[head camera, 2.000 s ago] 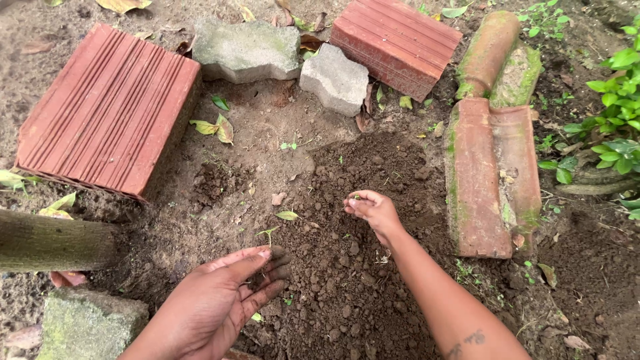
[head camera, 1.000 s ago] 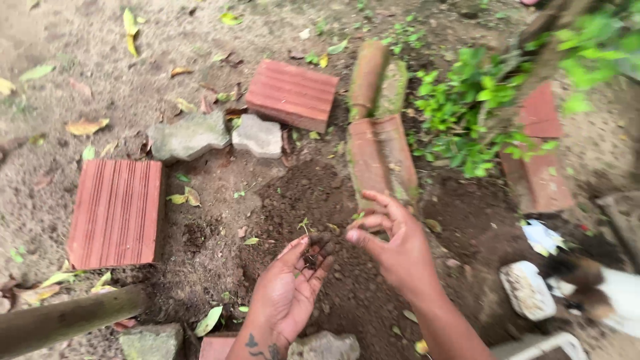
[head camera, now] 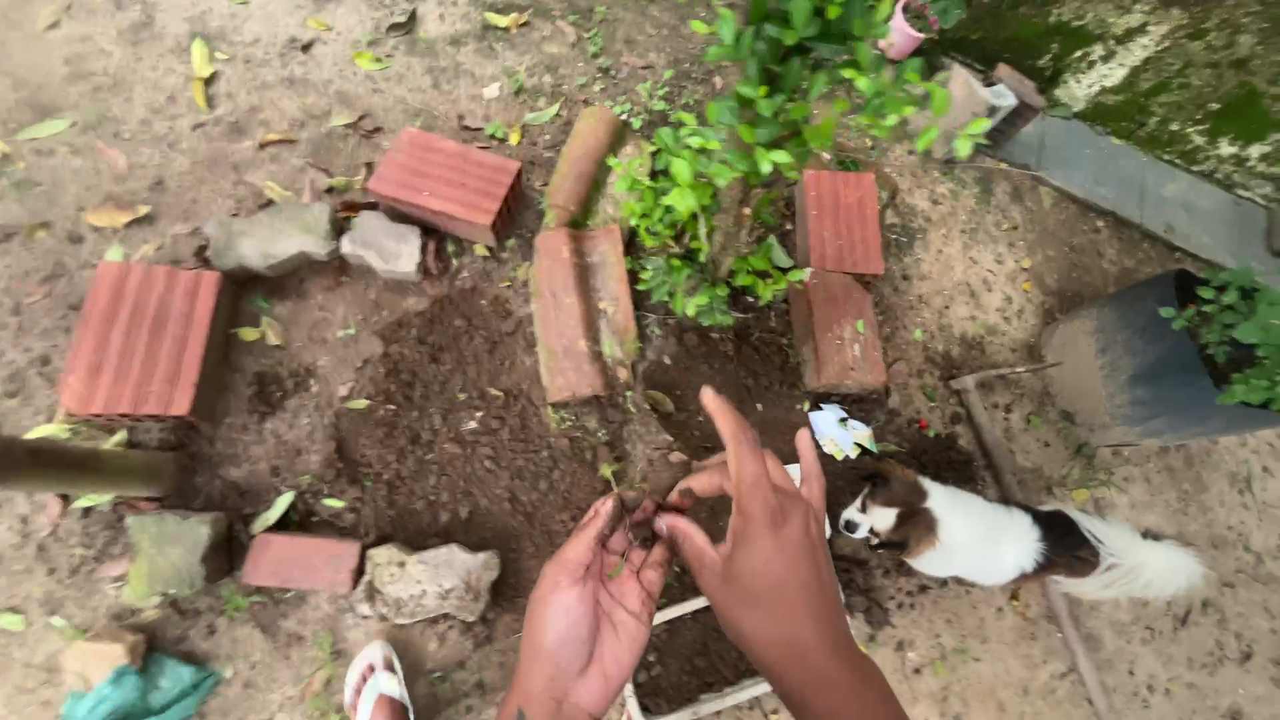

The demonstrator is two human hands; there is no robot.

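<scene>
My left hand (head camera: 598, 605), palm up and soiled, holds a small green seedling (head camera: 610, 480) with some dark matter at its fingertips. The thumb and index finger of my right hand (head camera: 765, 540) meet the left fingertips over it, while its other fingers are spread; whether they pinch anything is unclear. Both hands are above a patch of dark loose soil (head camera: 450, 400) edged by bricks and stones. Partly behind my right hand is a white-rimmed container (head camera: 700, 706) of soil.
Mossy clay roof tiles (head camera: 570, 320) border the soil beside a leafy shrub (head camera: 700, 200). Red hollow bricks (head camera: 145, 340) and a pale stone (head camera: 430, 582) lie around. A brown and white dog (head camera: 985, 535) stands at right, near a stick (head camera: 985, 435) and a black planter (head camera: 1140, 360). A sandalled foot (head camera: 378, 685) shows below.
My right hand has moved from over the soil to my left hand, and their fingertips now meet. The view has swung right, bringing the dog and planter into sight.
</scene>
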